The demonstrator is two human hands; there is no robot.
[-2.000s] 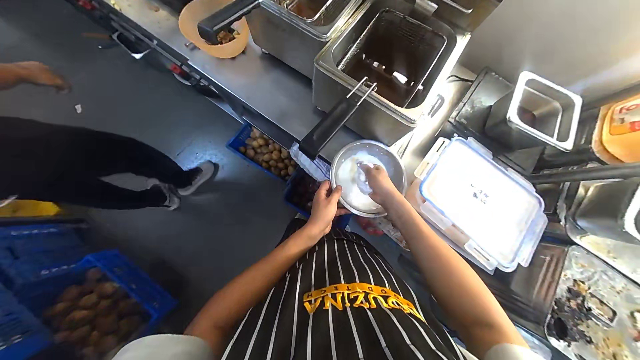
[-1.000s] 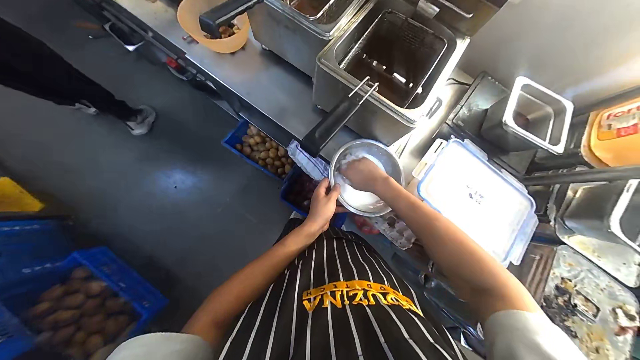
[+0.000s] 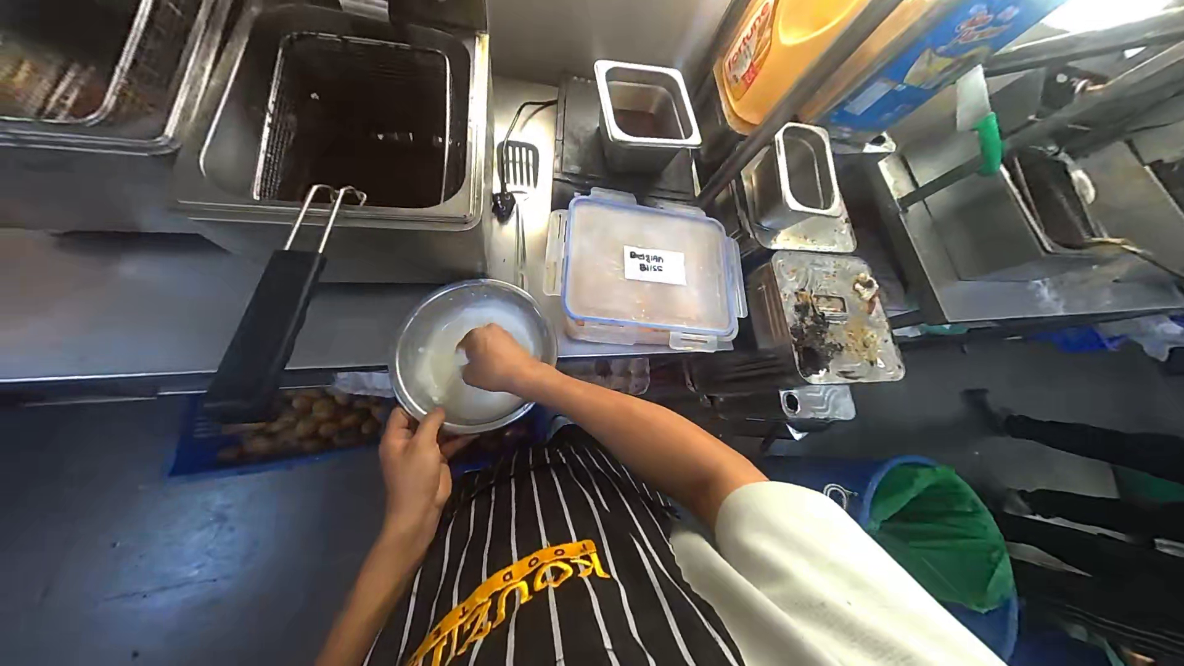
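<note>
A round metal bowl [image 3: 418,355] with a whitish, wet-looking mixture [image 3: 444,370] in it sits at the counter's front edge. My left hand [image 3: 416,462] grips the bowl's near rim at the lower left, thumb on the rim. Inside the bowl is my right hand [image 3: 495,359], fingers curled down toward the mixture; whether it holds anything is hidden. Just right of the bowl stands a clear lidded plastic container [image 3: 647,305] with blue edging and a written label. The black handle [image 3: 268,324] of a fryer basket sticks out to the left.
A deep fryer [image 3: 342,213] stands behind the bowl. Steel pans [image 3: 647,139] and a stained metal lid [image 3: 832,314] are to the right. Below the counter is a blue crate of potatoes [image 3: 314,425]. A green-lined blue bin [image 3: 943,536] and a person's dark-clothed legs [image 3: 1091,444] are at lower right.
The view has swung toward the right. My left hand stays at the bowl's rim and my right hand stays inside it, though its fingers have shifted. The mixture looks wetter than two seconds ago.
</note>
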